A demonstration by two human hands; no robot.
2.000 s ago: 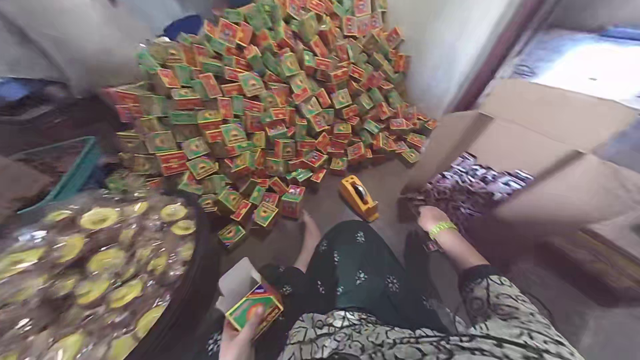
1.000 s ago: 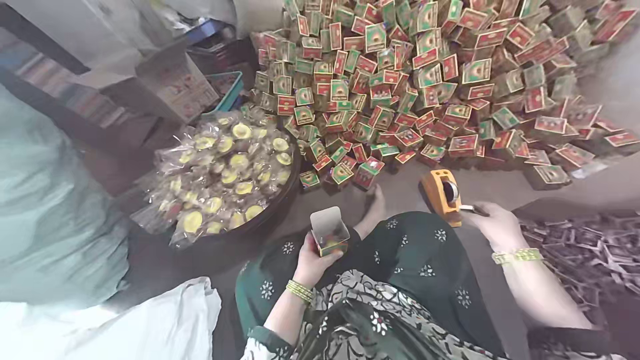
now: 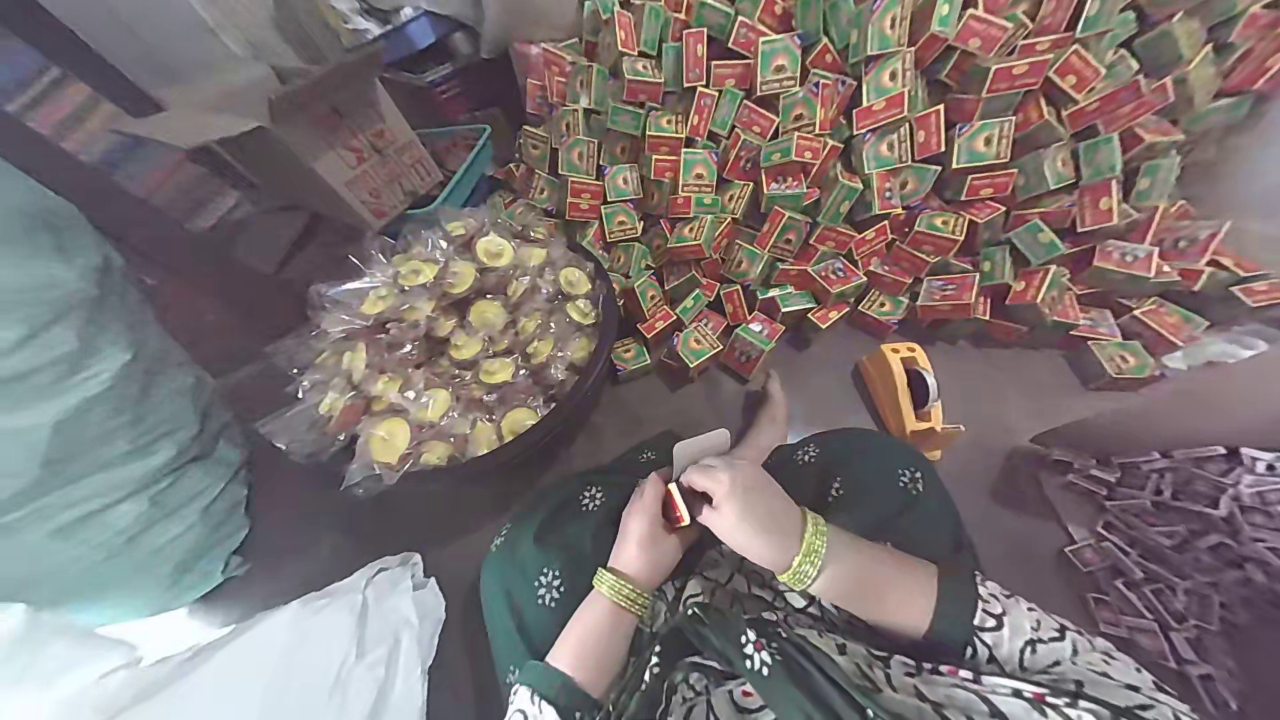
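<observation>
Above my lap, my left hand [image 3: 648, 532] holds a small printed carton [image 3: 679, 505] whose pale flap stands up. My right hand [image 3: 745, 508] meets it at the carton, fingers bent at its opening; whether they pinch anything is hidden. A yellow tape dispenser [image 3: 900, 395] with a roll in it stands on the floor beyond my right knee. To the left, a dark round tub [image 3: 590, 385] is heaped with clear plastic packets [image 3: 487, 315] that show yellow discs. Beyond my feet lies a large pile of red and green cartons [image 3: 790, 180].
An open cardboard box [image 3: 370, 160] and a teal crate [image 3: 470, 175] stand at the back left. A pale green sack [image 3: 100, 400] and a white sheet or bag [image 3: 330, 640] lie at my left. Many small dark packets [image 3: 1180, 560] fill the right edge.
My right hand has moved from beside the tape dispenser to the carton in my left hand. Two seconds ago it was at the cardboard box of small packets. The view has swung left since then.
</observation>
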